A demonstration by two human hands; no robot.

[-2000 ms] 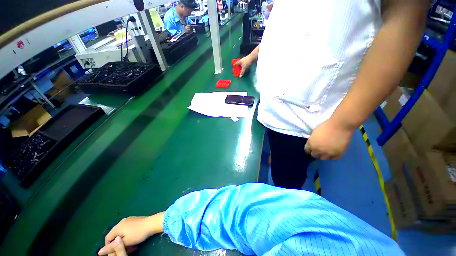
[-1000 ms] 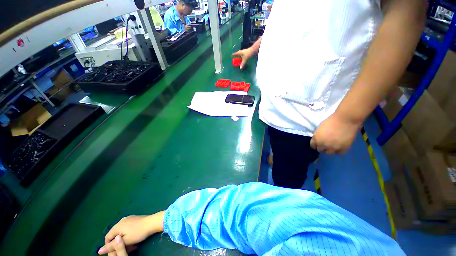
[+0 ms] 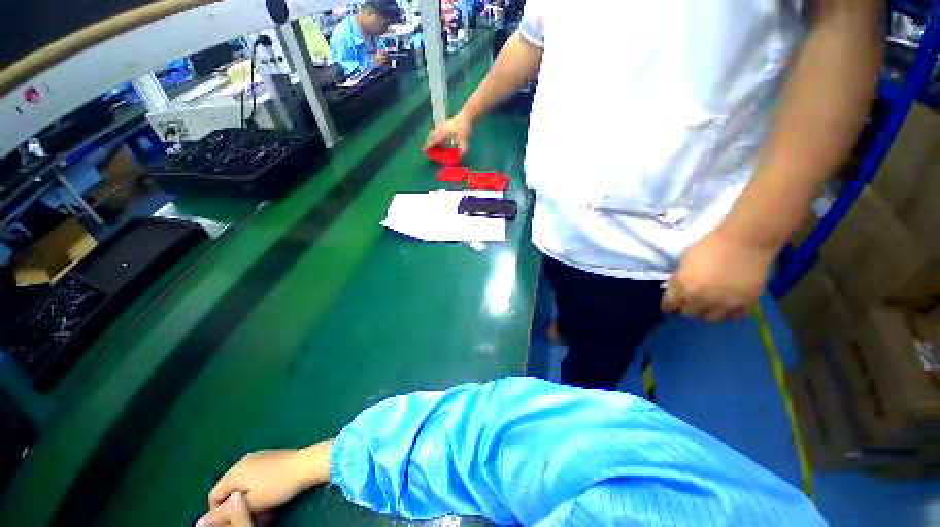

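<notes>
My right hand (image 3: pixel 270 479), in a light blue sleeve, rests on the green bench (image 3: pixel 340 299) at the bottom left. My left hand (image 3: pixel 233 512) shows only as fingers touching it, cut off by the bottom edge. I cannot tell if anything is between them. Farther up lie red parts (image 3: pixel 488 180) beside a white paper sheet (image 3: pixel 421 216) with a black smartphone (image 3: pixel 487 207) on it. A standing person's hand holds another red part (image 3: pixel 443 155) near the white post.
The person in a white shirt (image 3: pixel 639 134) stands close at the bench's right edge. Black trays (image 3: pixel 237 160) with dark parts line the left side. A worker in blue (image 3: pixel 354 43) sits far off. Cardboard boxes (image 3: pixel 876 360) and a blue frame (image 3: pixel 861 170) are at right.
The person's far hand has moved left toward the post with a red part. More red parts lie by the paper than two seconds ago. My hands have barely moved.
</notes>
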